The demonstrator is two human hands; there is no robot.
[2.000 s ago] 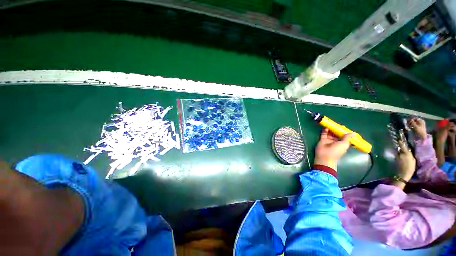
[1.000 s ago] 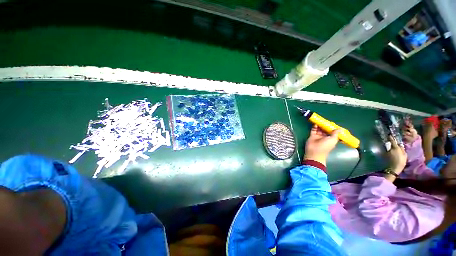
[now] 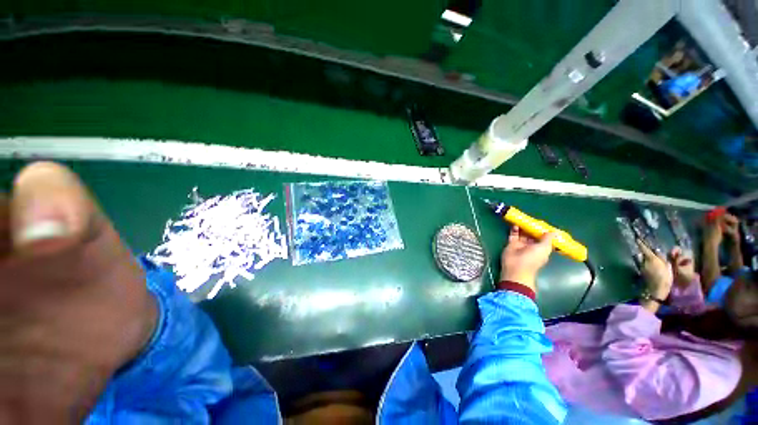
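Observation:
My right hand [image 3: 524,259] is around the yellow electric screwdriver [image 3: 544,234], whose dark tip points up and left above the mat. My left hand [image 3: 66,282] is large, blurred and cut off by the left edge, close to the camera; its thumb points up and no object shows in it, though most fingers are hidden. A round silver-grey tray [image 3: 459,251] lies left of my right hand. A clear bag with small blue parts [image 3: 342,221] lies left of the tray. A pile of white strip parts [image 3: 220,241] lies left of the bag.
A white rail [image 3: 332,166] runs behind the mat. Beyond it a dark phone unit [image 3: 425,133] lies on the green conveyor, with smaller units further right. A pale slanted post [image 3: 532,108] stands at the rail. A person in a pink smock [image 3: 657,357] works at the right.
My left hand has come up into view at the left, where only the blurred arm and blue sleeve showed before. My right hand keeps hold of the screwdriver. The view has shifted slightly.

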